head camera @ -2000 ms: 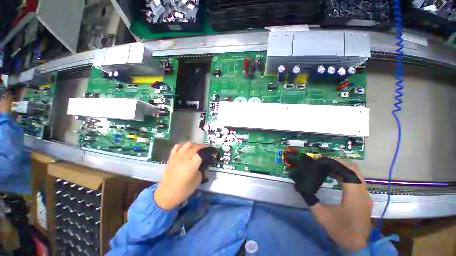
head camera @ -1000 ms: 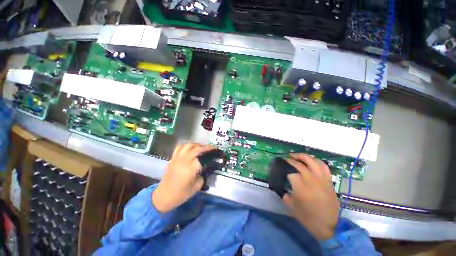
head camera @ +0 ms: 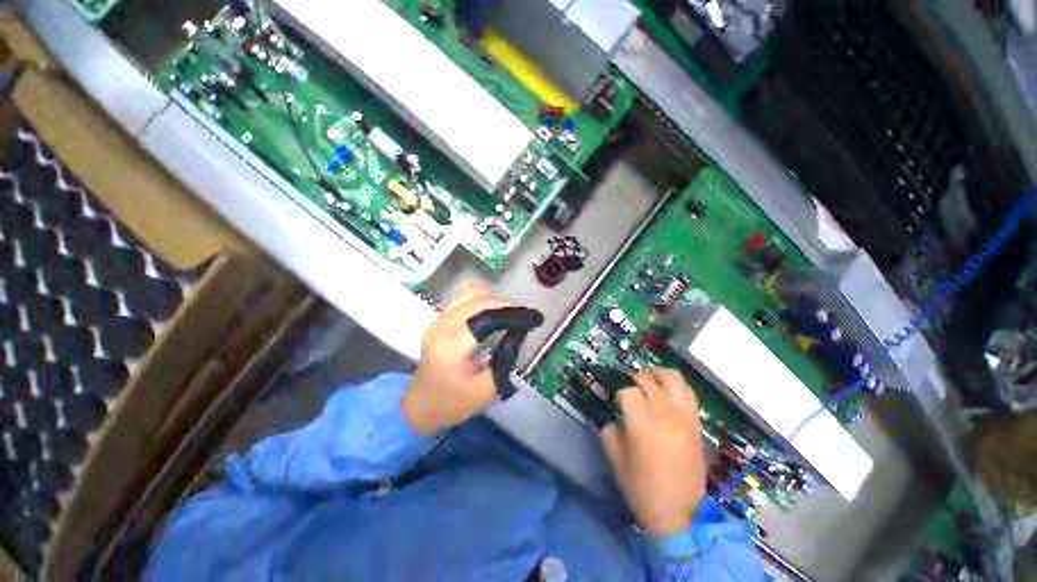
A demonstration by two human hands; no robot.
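Observation:
A green circuit board [head camera: 728, 227] lies tilted across the view on the conveyor, with a long white heat sink [head camera: 785, 398] on it. My left hand [head camera: 455, 362] is at the board's near left corner. Its thumb and index finger have black coverings and stand apart; a small pale spot shows between them, and I cannot tell if it is a held part. My right hand [head camera: 654, 443] is over the board's near edge, with black-covered fingertips down among the small parts. Whatever is under those fingertips is hidden.
A second green board [head camera: 307, 125] with a white heat sink lies up left. Dark red round parts [head camera: 557, 262] lie in the gap between boards. The metal rail [head camera: 284, 222] runs along the near side. A carton [head camera: 114, 171] of capacitors stands at left. A blue coiled cord [head camera: 967, 267] crosses at right.
The view has turned and moved towards the left board and carton. My right hand has moved left over the board, closer to my left hand. The gap between my left thumb and index finger shows more clearly.

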